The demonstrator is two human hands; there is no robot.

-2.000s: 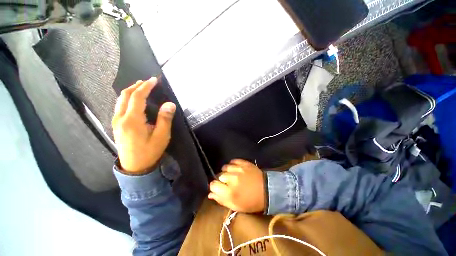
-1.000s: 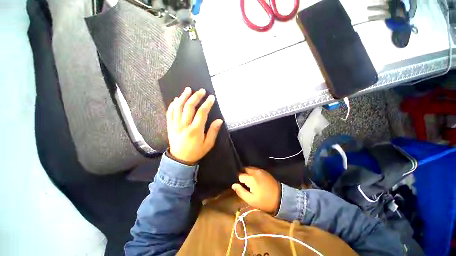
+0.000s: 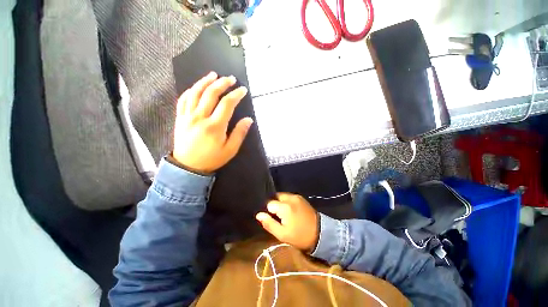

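Note:
A black cloth panel [image 3: 227,180] runs from the lap up to the metal presser foot area [image 3: 235,37] at the top. Grey ribbed fabric [image 3: 141,51] lies joined or layered at its left. My left hand [image 3: 209,129] lies flat on the black cloth, fingers spread and pointing towards the foot. My right hand [image 3: 292,222] is nearer my body, its thumb and fingers closed on the black cloth's right edge. The needle and thread cannot be made out.
Red-handled scissors [image 3: 324,27], a smartphone [image 3: 408,81] and keys [image 3: 481,60] lie on the white table [image 3: 312,105]. More grey cloth [image 3: 78,120] is heaped at left. A blue bin [image 3: 493,240] with dark cloth stands at right, a red stool [image 3: 511,159] behind it.
The black cloth and my left hand have moved up closer to the presser foot. My right hand still holds the edge. The camera view has shifted, bringing the scissors and keys into sight.

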